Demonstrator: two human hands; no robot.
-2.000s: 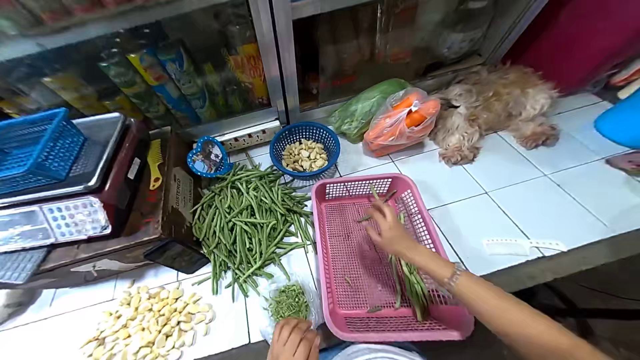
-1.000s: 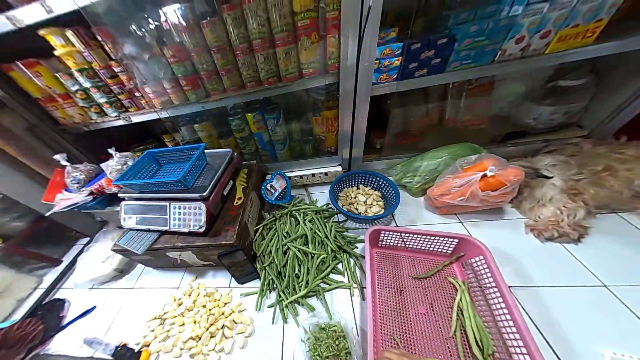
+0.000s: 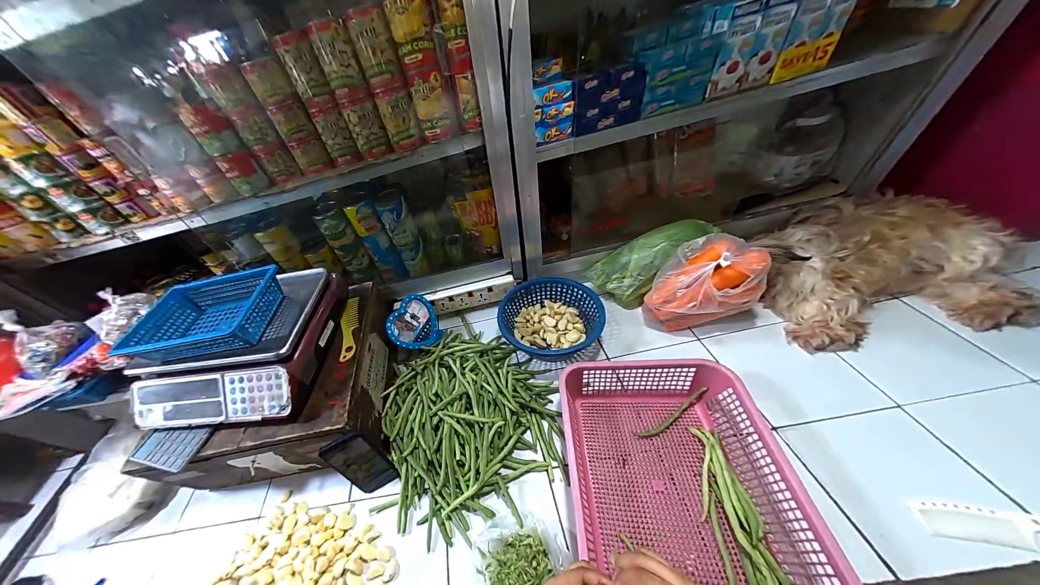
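Note:
At the bottom edge, my left hand (image 3: 578, 574) and my right hand (image 3: 648, 569) are close together at the near end of the pink plastic basket (image 3: 573, 455). Only the tops of the fingers show, so what they hold is hidden. Some long green beans (image 3: 735, 508) lie along the basket's right side, and one bean (image 3: 673, 413) lies apart near its far end. A large heap of green beans (image 3: 463, 414) is on the tiles left of the basket. Cut beans in a clear plastic bag (image 3: 520, 559) sit just left of my hands.
Peeled pale cloves or beans (image 3: 313, 548) lie at the lower left. A round blue basket (image 3: 551, 353) holds more. Behind are a bag of carrots (image 3: 707, 284), a green vegetable in plastic (image 3: 650, 256) and a lying shaggy dog (image 3: 886, 252). A scale (image 3: 211, 394) stands on a wooden box; glass cabinets line the back.
My right hand was over the pink basket two seconds ago and is now at its near end beside my left hand. The view has shifted, showing more of the shelves.

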